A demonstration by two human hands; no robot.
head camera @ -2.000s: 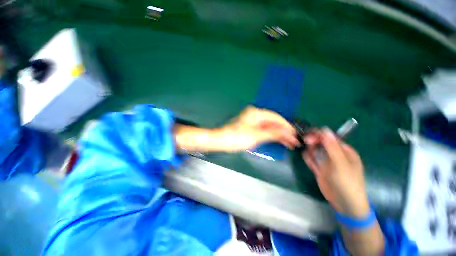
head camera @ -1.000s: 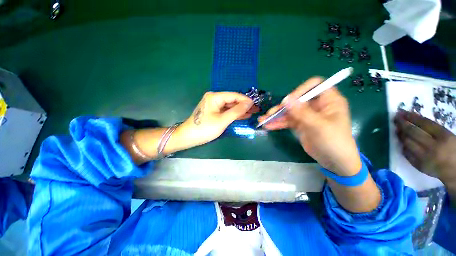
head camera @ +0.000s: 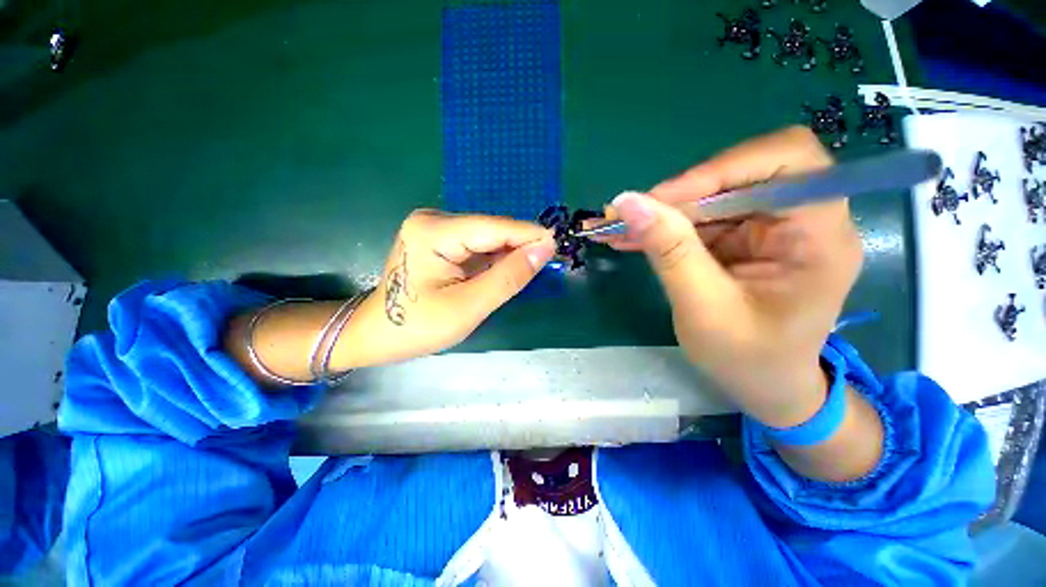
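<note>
A small black spidery part (head camera: 570, 233) with several arms is pinched between the thumb and forefinger of my left hand (head camera: 453, 275), above the front end of the blue gridded mat (head camera: 501, 109). My right hand (head camera: 763, 269) holds slim grey tweezers (head camera: 820, 186) like a pen, their tips touching the black part or right at it. The far side of the part is partly hidden by fingers and tweezers. Whether a round housing is in it, I cannot tell.
Several black spidery parts (head camera: 794, 42) lie on the green belt (head camera: 287, 138) at the upper right. More lie on a white sheet (head camera: 975, 333) at the right, over a clear tray (head camera: 1015, 441). A white box (head camera: 34, 315) stands at left. The pale metal edge (head camera: 505, 401) runs in front.
The view has steadied and shifted. The tweezer tips have come onto the black part in my left hand. Another person's hand over the white sheet has left the view.
</note>
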